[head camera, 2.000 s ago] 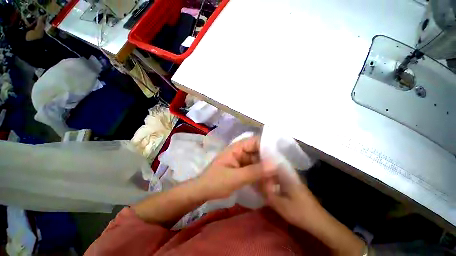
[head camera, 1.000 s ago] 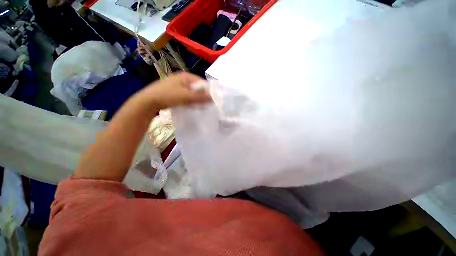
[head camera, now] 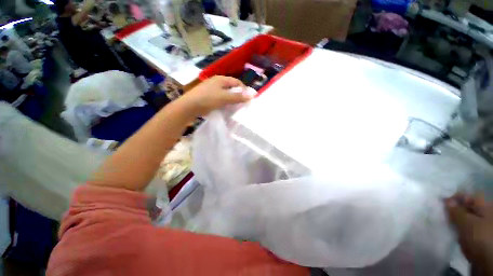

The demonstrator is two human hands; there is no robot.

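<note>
Sheer white fabric (head camera: 324,215) hangs between my two hands, over the table's front edge and my lap. My left hand (head camera: 221,92) is raised near the table's left corner and pinches an edge of the fabric. My right hand (head camera: 471,226) is at the right rim, blurred and partly cut off, with its fingers at the fabric's right side. The fabric sags in a loop between the hands. The sewing machine (head camera: 475,108) is at the far right, blurred, with fabric partly over its bed.
The white table (head camera: 346,97) lies ahead. A red plastic basket (head camera: 286,47) with dark items stands at its left. A cloth heap (head camera: 105,97) and pale fabric (head camera: 43,156) are at the left. A person in dark clothes (head camera: 81,43) is at the upper left.
The fabric, spread wide across the table a second ago, now sags lower and closer to me. My right hand has come into view at the right. The view has tilted up.
</note>
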